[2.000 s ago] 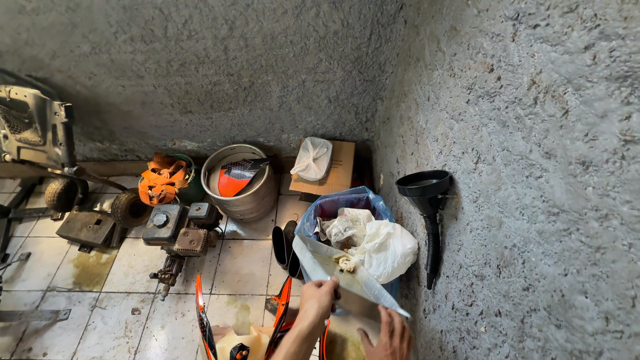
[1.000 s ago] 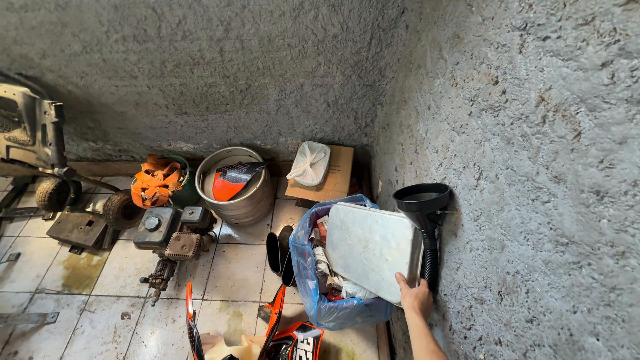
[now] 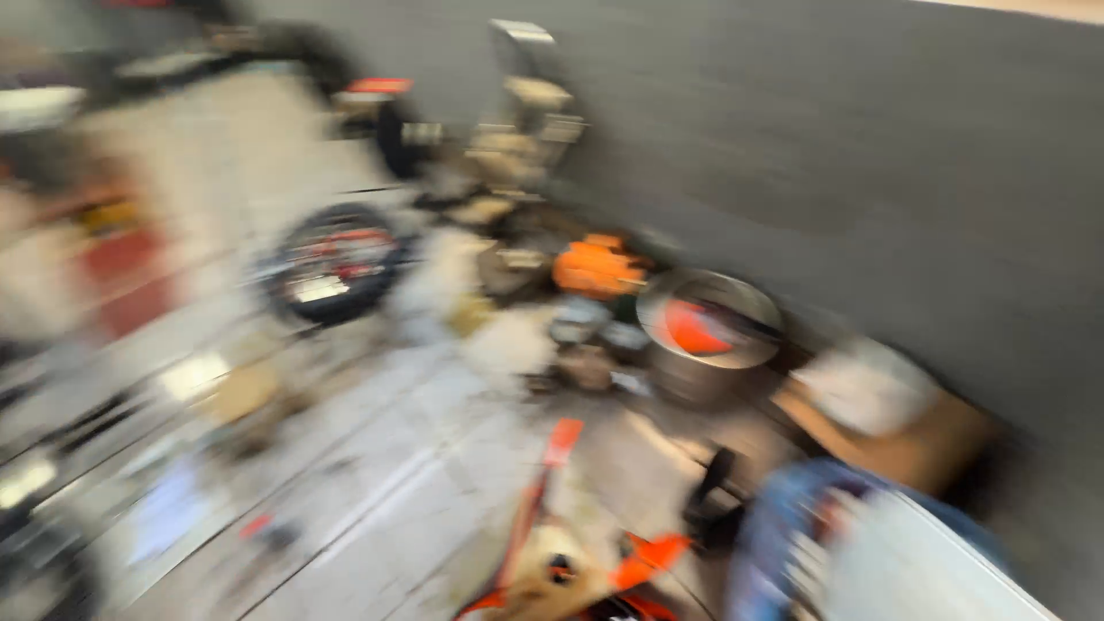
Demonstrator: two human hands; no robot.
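Neither of my hands shows in the head view, which is strongly blurred. At the lower right, a pale flat tray or lid (image 3: 914,565) rests over a bin lined with a blue plastic bag (image 3: 772,517), both cut by the frame's edge. Orange and black vehicle fairing parts (image 3: 651,556) lie at the bottom centre. A metal pot (image 3: 699,371) stands by the wall with an orange and black piece inside. Beside it are an orange bundle (image 3: 597,266) and a small engine (image 3: 586,366). What my hands hold or touch is hidden from this view.
A cardboard box (image 3: 923,444) with a white bag-like item (image 3: 862,384) on it stands near the wall. Farther left are a dark round wheel-like thing (image 3: 336,263), a red object (image 3: 125,276) and blurred parts along the wall on the tiled floor.
The view has swung strongly left. My hand, which gripped the edge of the pale tray or lid one second ago, is out of sight; that piece still lies over the bin.
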